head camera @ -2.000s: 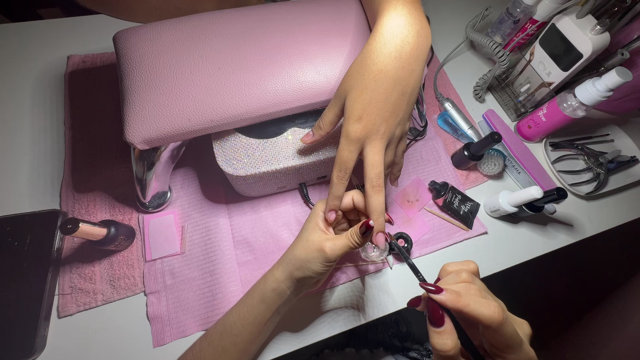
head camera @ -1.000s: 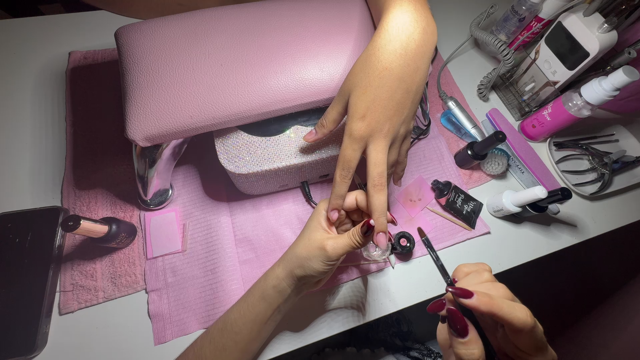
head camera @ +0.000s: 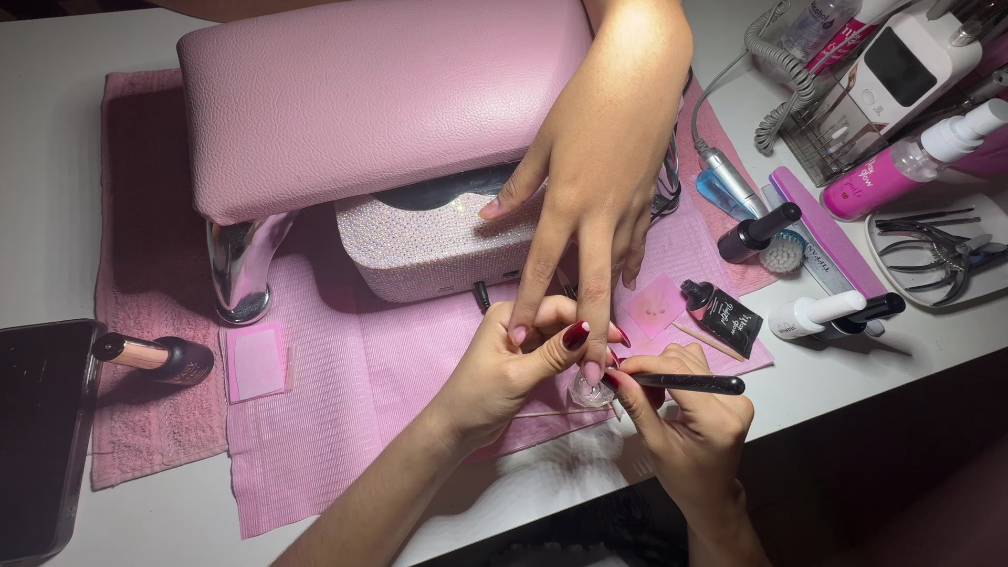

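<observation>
Another person's hand (head camera: 598, 189) reaches down over the pink padded armrest (head camera: 378, 94) and the rhinestone-covered nail lamp (head camera: 433, 244). My left hand (head camera: 504, 370), with dark red nails, grips one of that hand's fingers between thumb and fingers. My right hand (head camera: 693, 417) holds a slim brush with a black handle (head camera: 693, 383), its far end hidden by my fingers beside the held fingertip. Just under that fingertip is a small clear faceted glass dish (head camera: 591, 394). A thin wooden stick (head camera: 563, 413) lies left of the dish.
At right are a black tube (head camera: 728, 319), polish bottles (head camera: 756, 234), a nail file (head camera: 827, 232), a nail drill handpiece (head camera: 732, 185), a spray bottle (head camera: 882, 185) and a tray of nippers (head camera: 898, 276). At left, a dark bottle (head camera: 157, 358) stands by a black tablet or phone (head camera: 39, 441).
My right hand has moved up and left with the brush, against the held fingertip. The brush has swung to lie nearly level. The small black ring-like item seen earlier beside the dish no longer shows.
</observation>
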